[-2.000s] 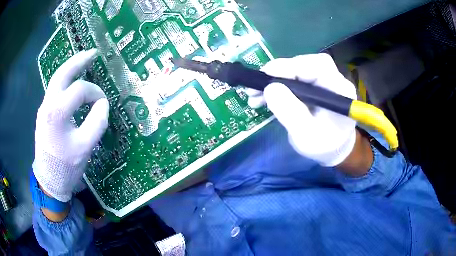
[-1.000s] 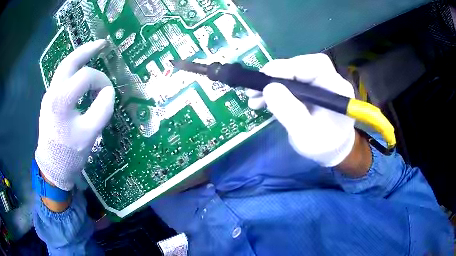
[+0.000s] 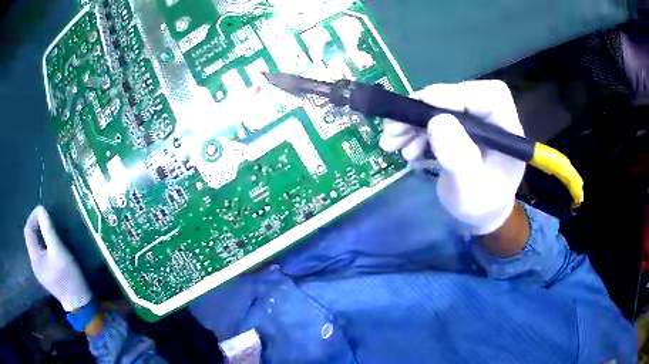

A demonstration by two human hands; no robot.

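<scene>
The green printed circuit board (image 3: 235, 206) lies solder side up, tilted in view, with shiny silver solder areas and a white border. My right hand (image 3: 480, 160), in a white glove, is shut on the black handle of the soldering iron (image 3: 398, 105), which has a yellow rear end. The iron's dark tip points left over the middle of the board; whether it touches is unclear. My left hand (image 3: 55, 266), gloved with a blue wrist band, is off the board's left edge, fingertips pinched. A very thin strand of solder wire (image 3: 40, 174) rises from them.
The dark green mat (image 3: 491, 43) shows behind and left of the board. Dark objects stand at the right edge, with a pale, unclear shape at the upper right. A small white piece (image 3: 242, 348) shows at the bottom, by my blue clothing.
My left hand has moved from over the board down and left, clear of its edge. The board, my right hand and the iron appear slightly further right in view.
</scene>
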